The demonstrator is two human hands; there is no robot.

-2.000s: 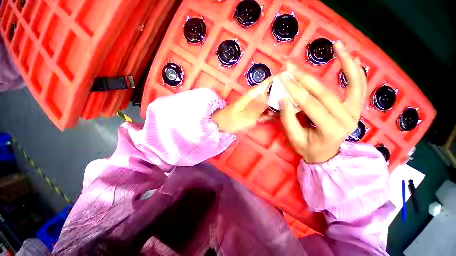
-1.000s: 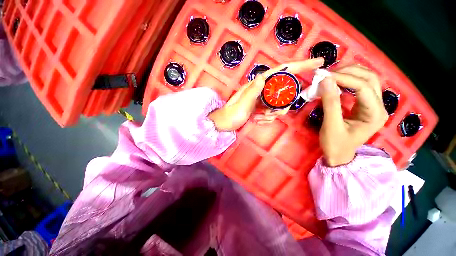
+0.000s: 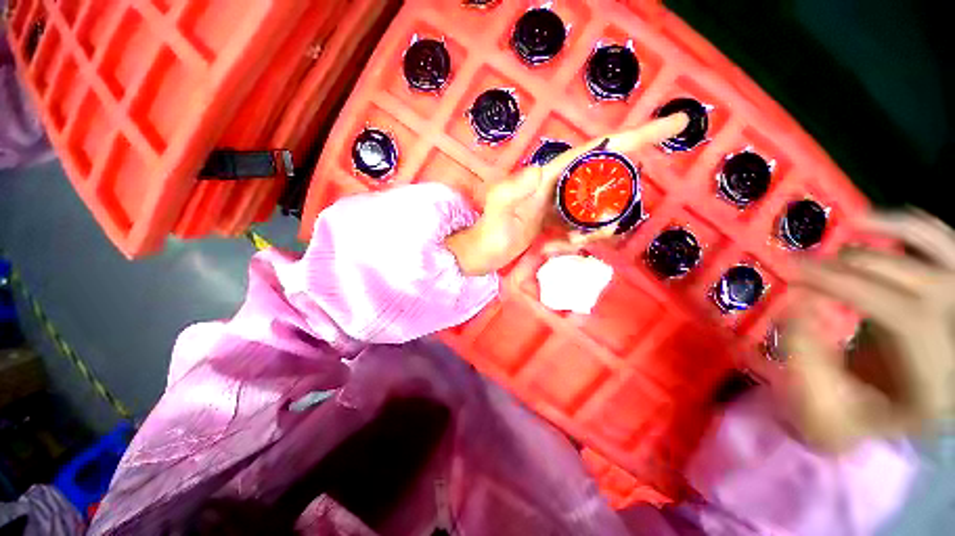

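My left hand (image 3: 513, 215) holds a watch head (image 3: 598, 191) with its red-orange dial facing up, above the red-orange working tray (image 3: 492, 333). The white wiping cloth (image 3: 574, 283) lies on the tray just below that hand. My right hand (image 3: 874, 325) is blurred at the right, over the tray's right end; its fingers look spread, and whether it holds anything is not clear. Dark round watch heads sit in many pockets, such as one (image 3: 672, 251) right of the cloth. Another watch head (image 3: 549, 154) is partly hidden by my left hand.
A stack of red-orange trays (image 3: 136, 105) stands at the left, with a black strap (image 3: 247, 164) at its edge. Grey floor with yellow-black tape (image 3: 75, 351) and a blue object (image 3: 94, 471) show at the lower left. The dark green bench lies beyond the tray.
The cloth has left my right hand and lies on the tray. My right hand has moved right and blurred. My left hand now holds the watch head dial up, its back no longer covered by cloth.
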